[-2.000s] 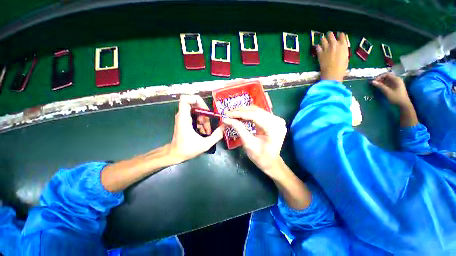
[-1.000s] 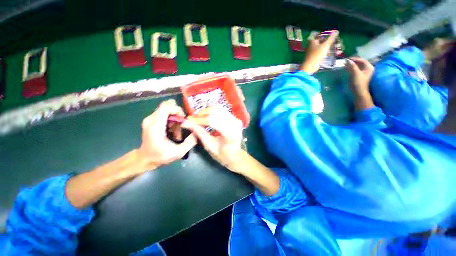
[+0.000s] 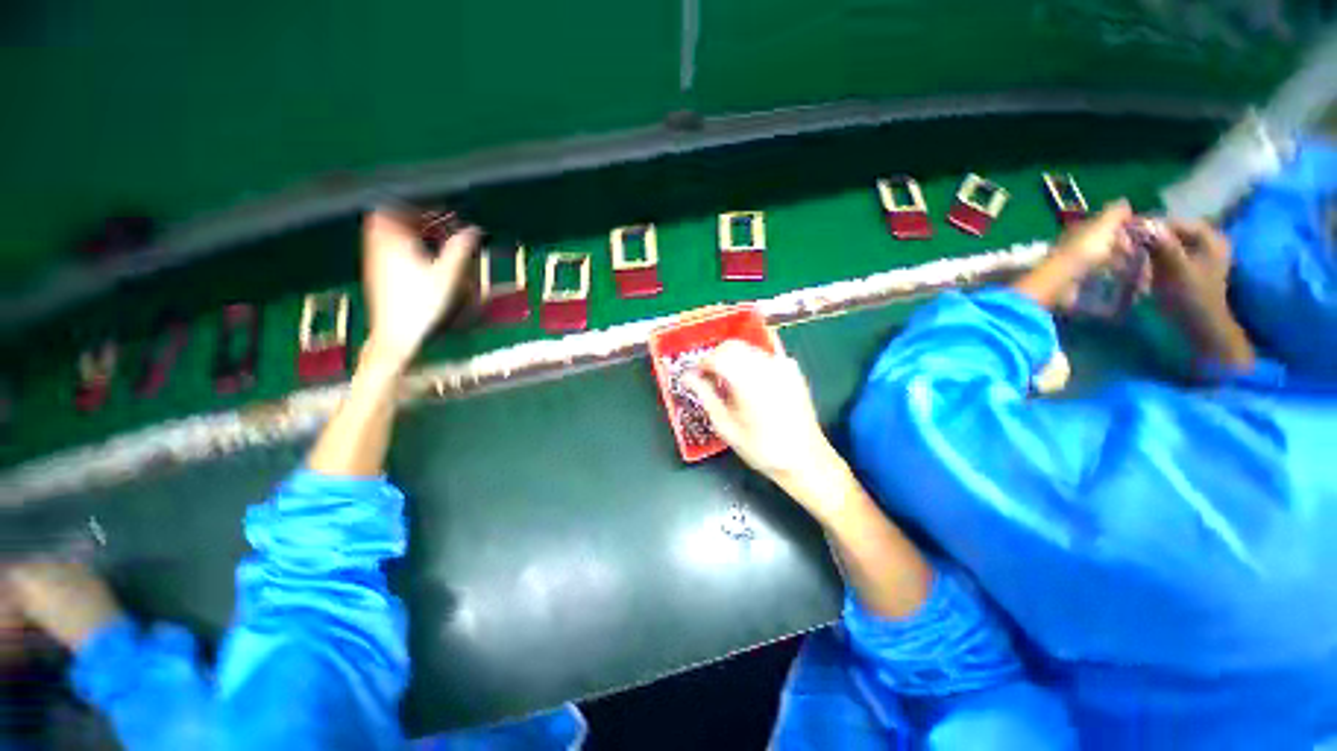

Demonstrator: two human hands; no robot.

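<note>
My left hand [image 3: 411,286] is blurred over the belt, left of centre. A dark red phone housing [image 3: 440,228] shows partly at its fingertips; the fingers hide the rest. My right hand [image 3: 755,408] reaches into the open orange-red parts tray [image 3: 714,324]. Its fingertips are close together among small silvery and purplish pieces [image 3: 686,385]; whether they pinch a piece I cannot tell. The tray stands on the bench against the whitish edge.
Several red housings with cream frames, one of them here [image 3: 742,245], lie spaced on the green belt [image 3: 836,242]. Darker housings [image 3: 235,348] lie at the left. The chipped edge strip [image 3: 909,279] divides belt and bench. Neighbours' blue sleeves [image 3: 968,396] and hands are close at right and lower left.
My left hand has moved from beside my right hand up and left over the belt. My right hand has parted from it and dipped into the tray. The view has shifted.
</note>
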